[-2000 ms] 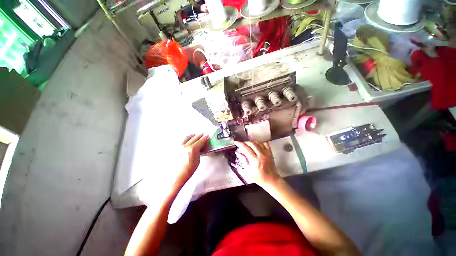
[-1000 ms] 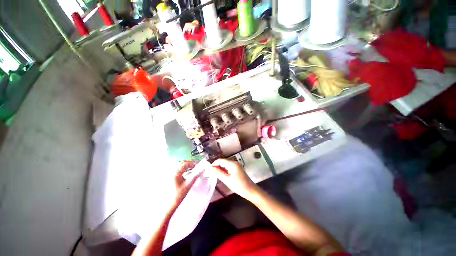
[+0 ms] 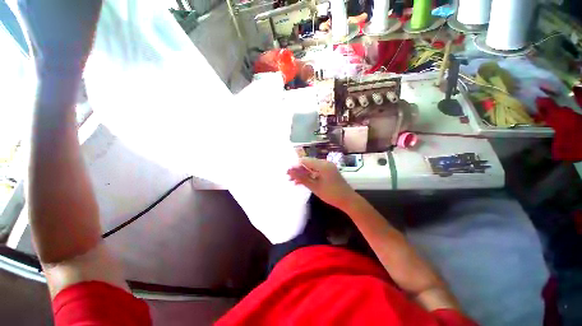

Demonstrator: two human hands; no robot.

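A long piece of white fabric, strongly overexposed, runs from the upper left across the table's left side and hangs over the front edge. My left hand is raised high at the upper left beside the fabric; the top edge cuts it off, so its fingers and any grip are hidden. My right hand pinches the fabric's right edge in front of the machine. The brown-beige overlock machine stands behind my right hand, its needle area just left of its pale front cover.
A pink-red ring and a flat cluster of small tools lie right of the machine. A black stand and a tray with yellow strips are at the back right. A pale cloth pile lies below the table.
My hands were together at the needle, then holding the fabric before it. My left hand has swung far up and left, and the fabric now spreads upward. The view has shifted left.
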